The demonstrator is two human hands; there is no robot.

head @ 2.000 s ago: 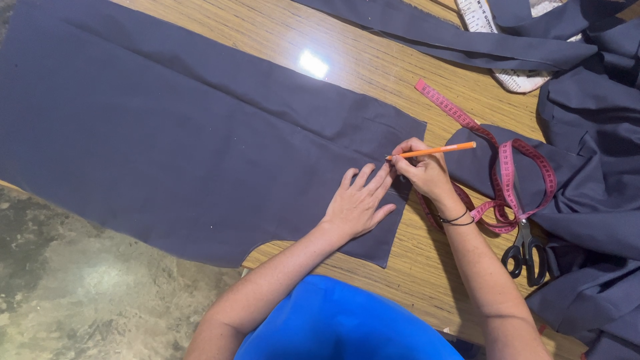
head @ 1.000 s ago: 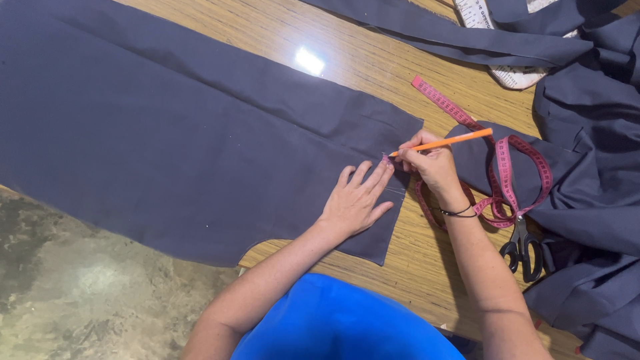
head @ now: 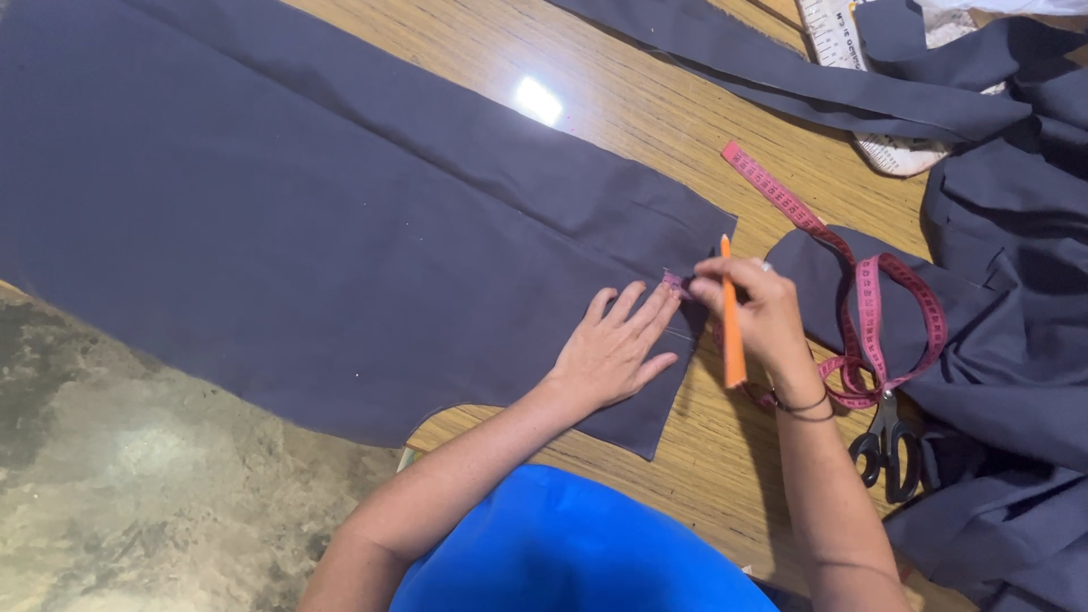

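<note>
A long piece of dark navy fabric (head: 340, 229) lies spread over the table. Near its right end my left hand (head: 608, 344) rests flat, fingertips pressing the end of a pink measuring tape (head: 869, 314) against the cloth. My right hand (head: 752, 310) holds an orange pencil (head: 732, 314), tilted across the fingers, just beyond the left fingertips at the fabric's right edge. The tape passes under my right hand and lies in loops to its right. Black-handled scissors (head: 888, 450) lie below those loops, their blades mostly hidden.
Bunched dark fabric (head: 1011, 340) covers the right side of the wooden table (head: 790, 527). Long fabric strips (head: 765, 76) cross the top right, over a white ruler with markings (head: 901, 157). The table's near edge borders a mottled floor (head: 170, 476) at lower left.
The pencil's tip was at the cloth beside my left fingertips; now the pencil is swung round in my right hand, away from that spot. My left hand has stayed in place.
</note>
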